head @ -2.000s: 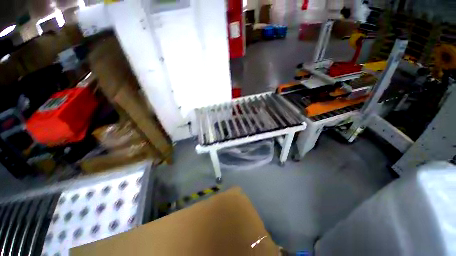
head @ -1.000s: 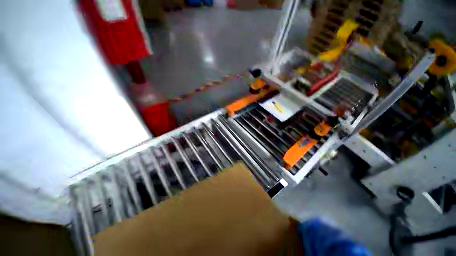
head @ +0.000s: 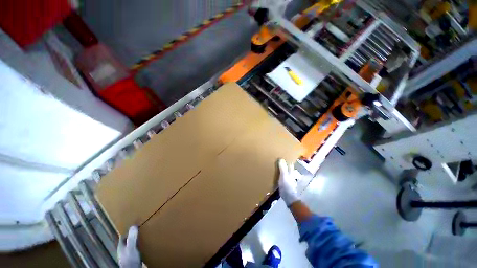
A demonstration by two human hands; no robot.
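Note:
A large brown carton [head: 204, 172] lies on the short roller conveyor [head: 83, 217], its top flaps shut with a dark centre seam. My gloved left hand [head: 129, 250] is at the carton's near left corner, partly cut off by the bottom edge, with fingers against its end. My gloved right hand [head: 287, 182] is on the carton's right edge near the far right corner, thumb and fingers along the edge. The carton's far end is at the entry of the carton sealer [head: 330, 125].
A white sheet with a yellow pen or cutter [head: 294, 76] lies on the sealer between orange side guides. A white pillar and red object [head: 131, 97] stand at left. A black-based stand [head: 410, 203] is on the floor at right. My shoe [head: 273, 256] shows below.
The carton has come down onto the rollers, and its end is now beside the sealer's entry. Both gloved hands have come into view on it. The view has moved closer to the sealer.

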